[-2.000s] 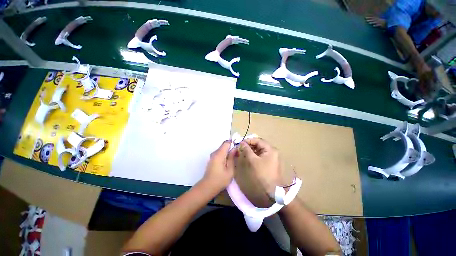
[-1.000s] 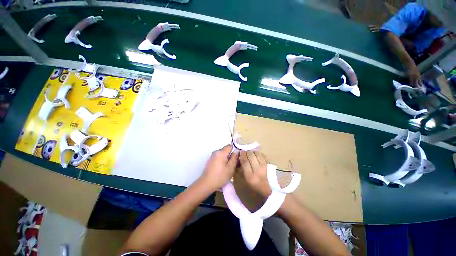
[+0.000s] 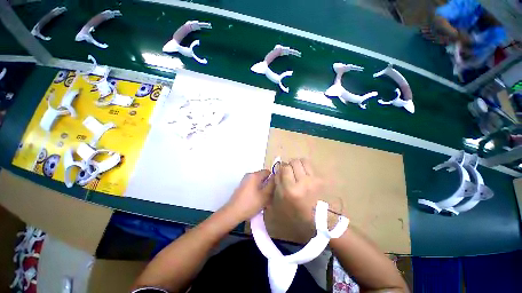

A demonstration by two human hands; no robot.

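Note:
A white and pink headband (image 3: pixel 264 239) hangs between my forearms, its pointed ear bump low at the front edge. Its right end is a white forked bracket (image 3: pixel 323 220) with a thin dark wire loop beside it. My left hand (image 3: pixel 253 191) grips the headband's other end above the cardboard mat (image 3: pixel 366 183). My right hand (image 3: pixel 297 186) has its fingers bent at that same end, against my left fingertips. A small white part and a short dark wire (image 3: pixel 276 167) show between the fingertips. The fingers hide most of that end.
A yellow printed sheet (image 3: pixel 34 143) with white brackets and a white sheet (image 3: pixel 171 171) with tiny parts lie left. Headbands (image 3: pixel 184 41) are spaced on the green conveyor (image 3: pixel 229 54) behind. Two nested headbands (image 3: pixel 461 186) stand at right. A person in blue (image 3: pixel 472 28) is at far right.
The forked end at my fingertips, visible a second ago, is now mostly covered by my right hand. The headband tilted slightly. The far person's arm drew back, and the headband near it is gone from view.

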